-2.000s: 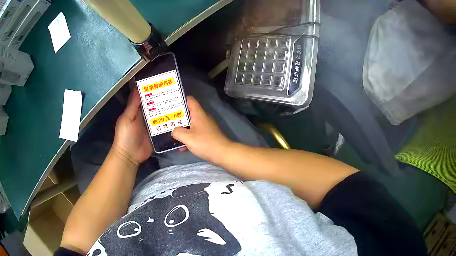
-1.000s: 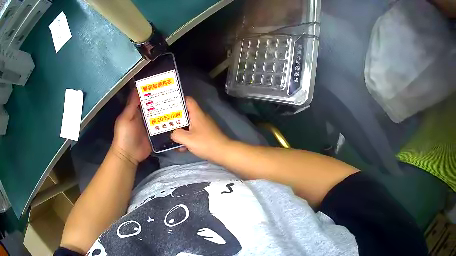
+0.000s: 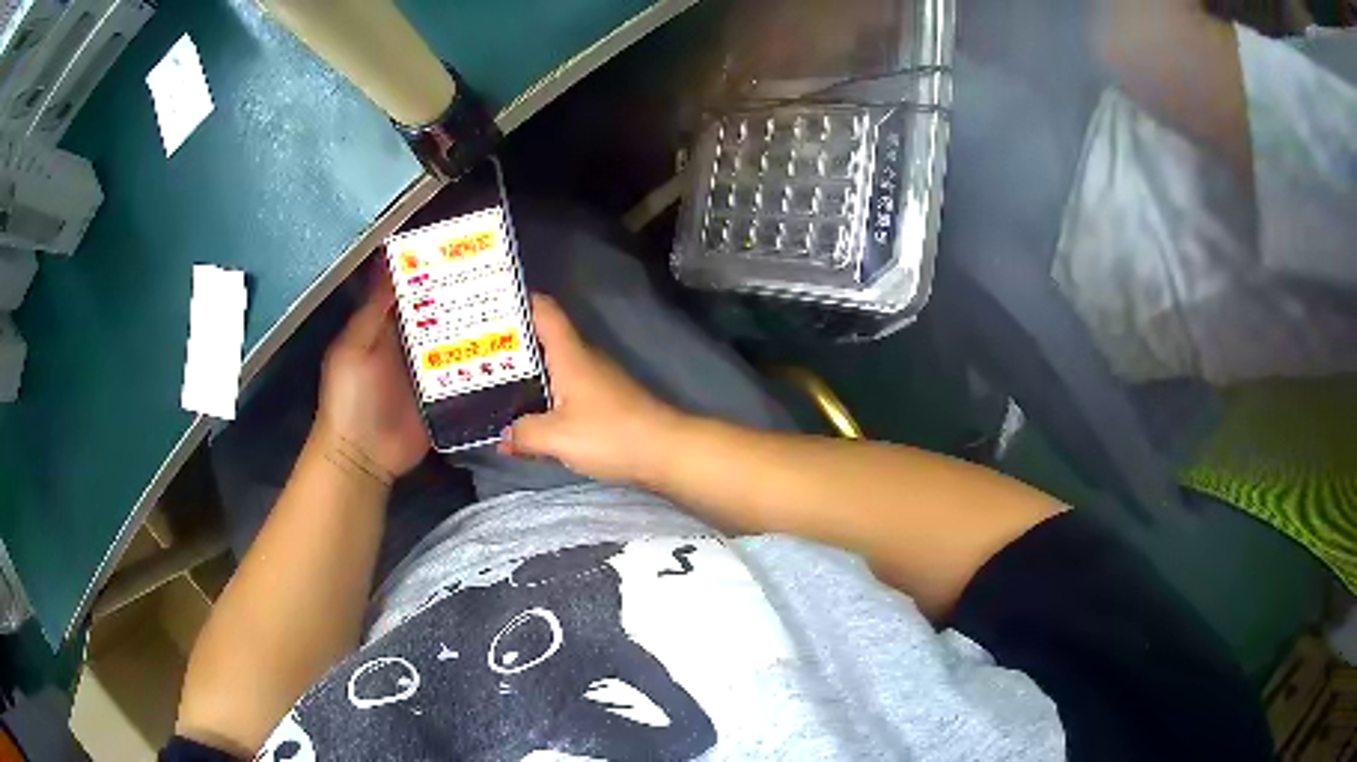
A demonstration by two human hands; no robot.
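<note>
A smartphone (image 3: pixel 467 320) with a white screen showing yellow and red blocks stands tilted over my lap, just off the table's curved edge. My left hand (image 3: pixel 372 384) is bare and holds it along its left side. My right hand (image 3: pixel 584 399) is bare and holds its lower right side, with the thumb at the bottom right corner. The fingers behind the phone are hidden. A white folded paper slip (image 3: pixel 216 341) lies at the edge of the green table, and a smaller white card (image 3: pixel 180 94) lies farther back.
White cartons (image 3: pixel 57 75) are stacked at the table's far left. A pale pole (image 3: pixel 365 57) stands at the table edge (image 3: pixel 320 283). A clear gridded plastic tray (image 3: pixel 789 186) is beyond it. A person's arm (image 3: pixel 1176 57) and white cloth-like material (image 3: pixel 1153 223) show at upper right. A brown box (image 3: pixel 142 677) is below the table.
The phone and both hands have shifted slightly left, and the right thumb has moved down to the phone's corner. At upper right, the other person's arm and the white material have moved.
</note>
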